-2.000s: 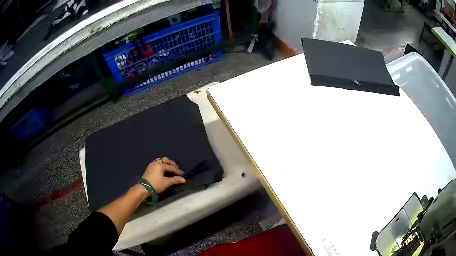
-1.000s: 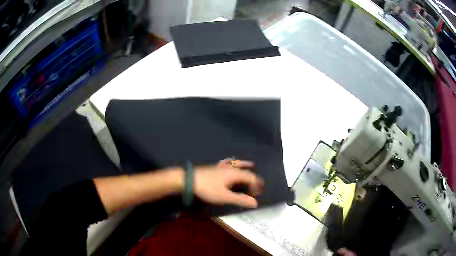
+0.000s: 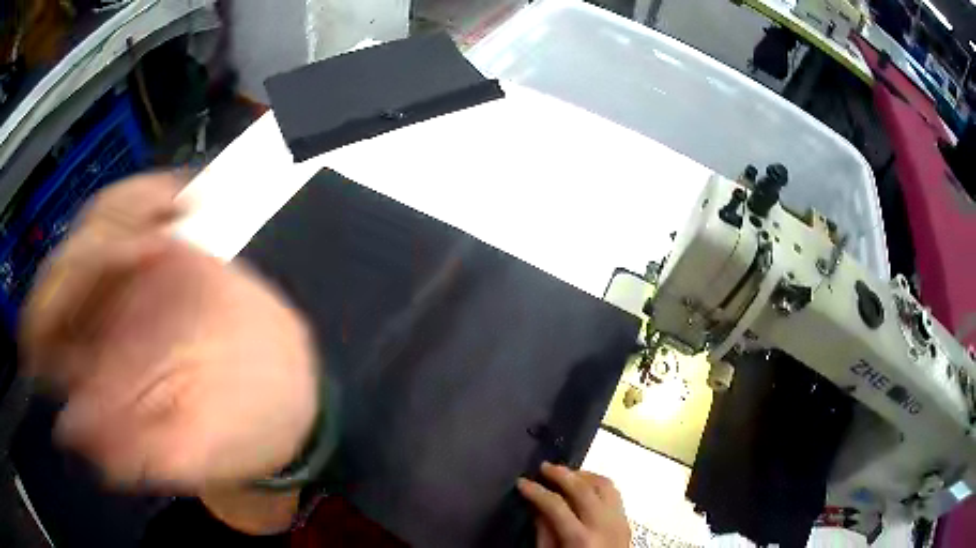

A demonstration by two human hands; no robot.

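A large black panel [image 3: 428, 321] lies at a slant on the white table, its right corner beside the machine's needle area. A darker strip with a small dark piece [image 3: 548, 435] shows near its lower right edge. My right hand [image 3: 578, 508] is at the bottom, fingertips on the panel by that strip; its thumb is hidden, so a grip cannot be told. My left hand [image 3: 171, 353], with a green bangle, is raised close to the camera at the left. It is large and blurred, and whether it holds anything cannot be told.
A cream sewing machine [image 3: 792, 289] stands at the right, with short black pieces [image 3: 771, 450] under its arm. A smaller black panel [image 3: 375, 91] lies at the far table edge. A translucent bin [image 3: 664, 75] is beyond the table, a blue crate [image 3: 80, 198] at the left.
The large panel, first seen on the table one second ago, has turned to a slant. My left hand has lifted off it and moved left. My right hand has come onto its lower edge.
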